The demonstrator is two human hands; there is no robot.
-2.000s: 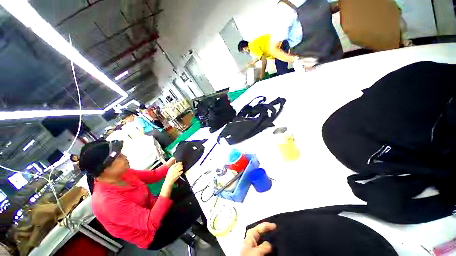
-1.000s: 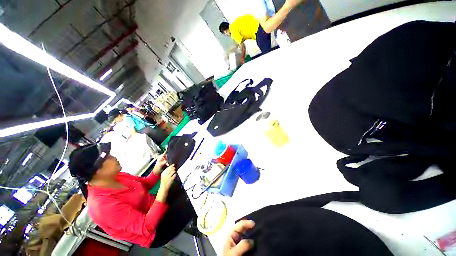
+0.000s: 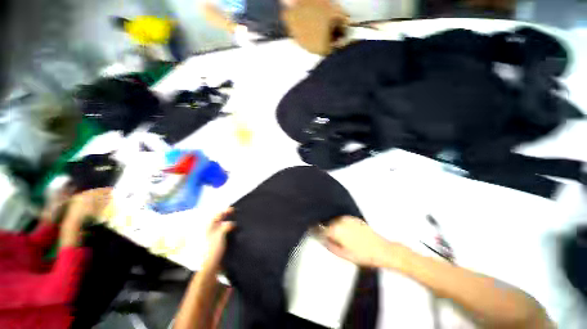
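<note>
A black rounded bag piece [image 3: 277, 205] is raised at the table's near edge, with a pale opening showing below its arch. My left hand [image 3: 221, 234] grips its left edge, fingertips on the fabric. My right hand [image 3: 351, 240] is at the inner edge of the piece, its fingers partly hidden and blurred against the black fabric. The whole frame is blurred, so no zip or slider can be made out on the piece.
A large black heap of bag pieces [image 3: 444, 96] lies across the table [image 3: 412, 186]. A blue tray [image 3: 177, 196] and blue cup [image 3: 212, 173] stand left. Slim tools [image 3: 441, 241] lie right. A person in red sleeves [image 3: 38, 276] is at far left.
The view has swung right and down. The black piece is now raised and arched, my right hand has come into view on it, and more of the heap shows.
</note>
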